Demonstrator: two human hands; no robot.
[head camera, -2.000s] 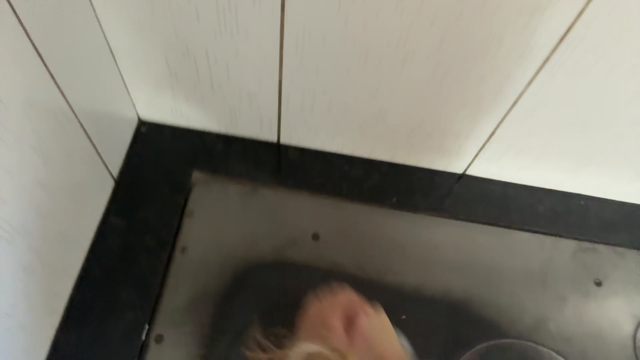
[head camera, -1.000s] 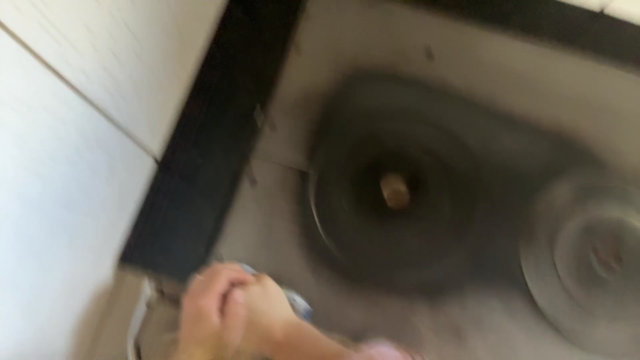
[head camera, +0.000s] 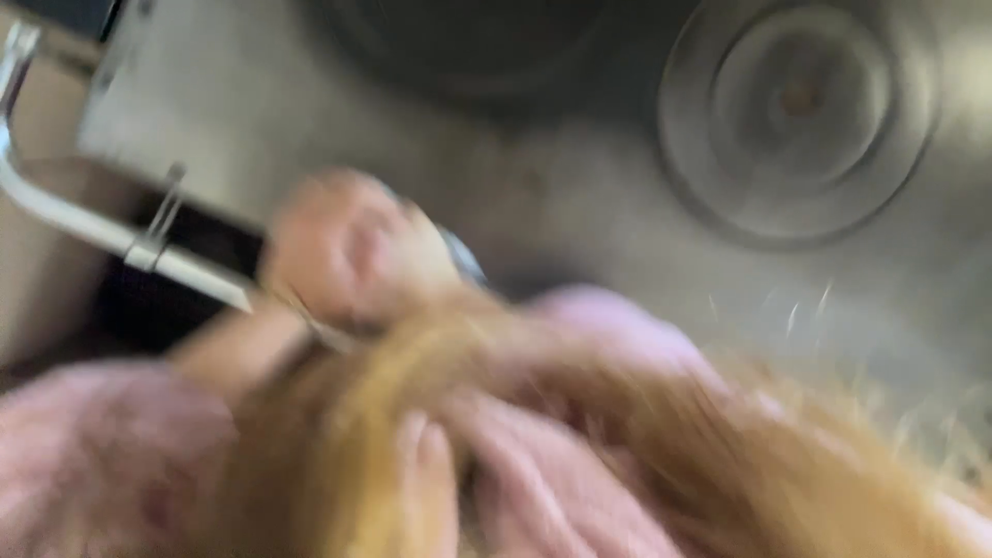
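Motion blur and strands of light brown hair (head camera: 372, 434) cover much of the head view. My left hand (head camera: 314, 248) is left of centre, over the front left edge of a metal cooktop (head camera: 542, 186), its forearm coming up from the lower left. Against it, or overlapping it, is my right hand (head camera: 422, 248); where one ends and the other begins is unclear. A small bluish-grey thing (head camera: 465, 260) shows at the right hand's far side; whether it is held or worn I cannot tell. Fingertips and palms are hidden.
A round burner recess (head camera: 802, 116) lies at the upper right, and a dark one (head camera: 480, 39) at the top centre. On the left a bent white pipe (head camera: 77, 225) with a wire clip (head camera: 151, 240) runs beside the cooktop edge. Pink clothing (head camera: 93, 442) fills the lower left.
Both hands were together by the cooktop's left corner one second ago and are still close together. The view has shifted down from the wall tiles; hair and pink clothing now fill the lower part.
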